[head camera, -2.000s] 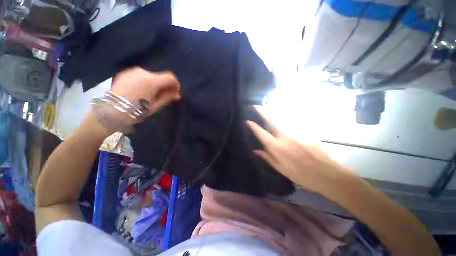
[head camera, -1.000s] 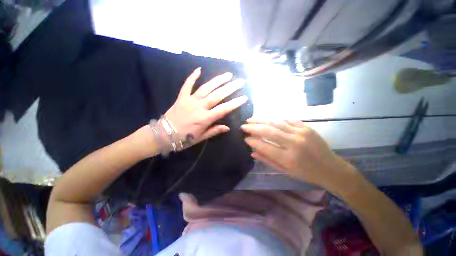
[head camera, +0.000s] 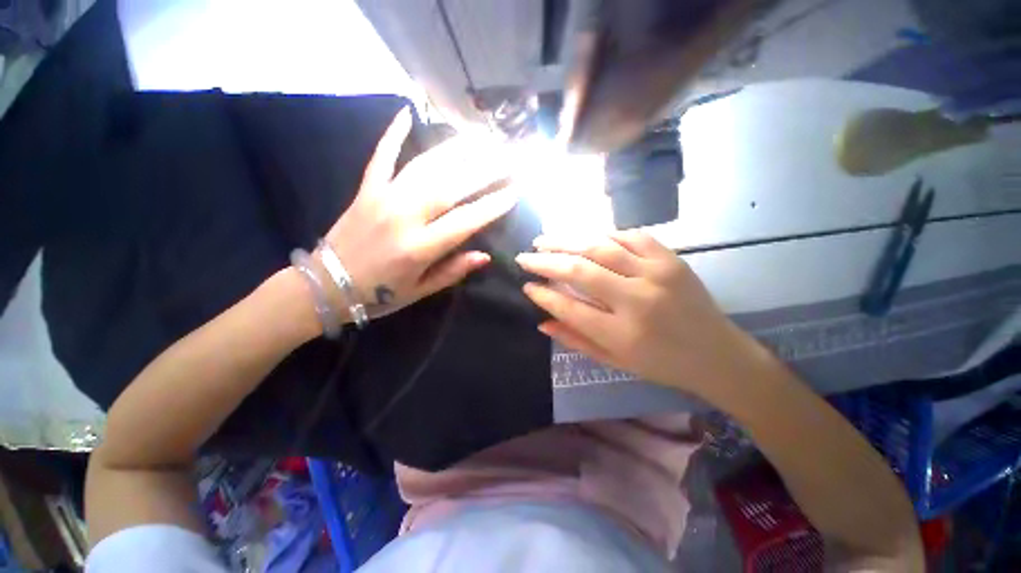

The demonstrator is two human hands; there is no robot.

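A large black fabric panel (head camera: 258,168) lies flat on the table and hangs over its front edge. My left hand (head camera: 420,218) rests on it with fingers spread, the fingertips in the glare near the needle. My right hand (head camera: 633,302) lies at the panel's right edge, fingertips touching the cloth. Neither hand grips anything that I can see. The sewing machine head (head camera: 493,45) stands above the hands; its presser foot and needle are washed out by the lamp.
Thread snips (head camera: 898,252) lie on the right, near a tan oval object (head camera: 907,140). A ruler strip (head camera: 806,336) runs along the front edge. A blue basket (head camera: 890,437) and red basket (head camera: 767,520) stand below right; another blue frame (head camera: 330,504) is below left.
Compared with two seconds ago, my left hand has gone from raised and curled to spread flat on the cloth. The panel is flatter, and the machine head appears nearer the middle of the view.
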